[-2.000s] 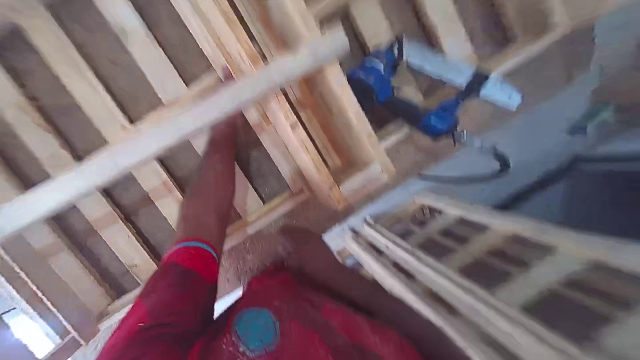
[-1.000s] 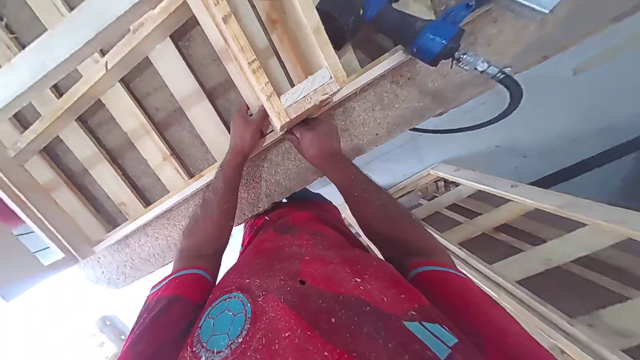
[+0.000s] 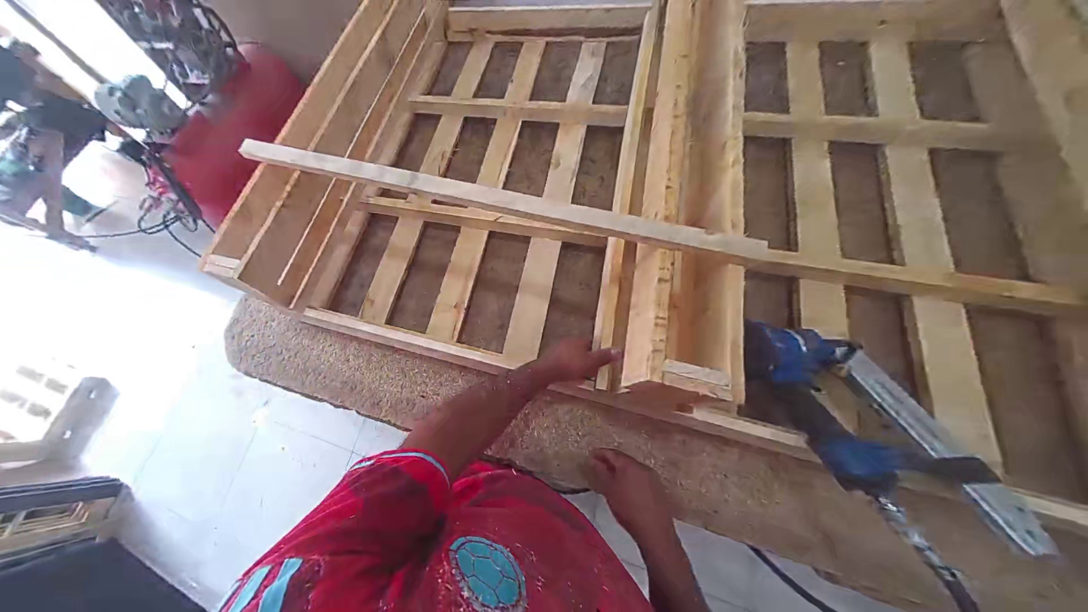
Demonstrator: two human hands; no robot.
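My left hand (image 3: 578, 361) is at the near edge of a slatted wooden frame (image 3: 455, 344), with a finger across the end of an upright-edged rail (image 3: 609, 327). Whether it grips the rail is unclear. My right hand (image 3: 625, 484) is loosely closed beside the particle-board tabletop edge, with nothing visible in it. Just right of my left hand is the end of a box-like wooden beam assembly (image 3: 697, 374). A long loose wooden strip (image 3: 501, 200) lies slantwise across the frames. A blue pneumatic nailer (image 3: 799, 357) with a metal magazine lies on the right-hand slatted frame (image 3: 918, 229).
The frames rest on a particle-board top (image 3: 340, 357). An air hose (image 3: 918, 544) runs from the nailer over the near edge. At upper left are a red tank (image 3: 246, 136), cables and a partly visible person (image 3: 51, 136). A dark object (image 3: 93, 569) stands at lower left.
My right hand has come away from the beam assembly's near end, where both hands were one second ago. My left hand remains near that end. The view has turned considerably.
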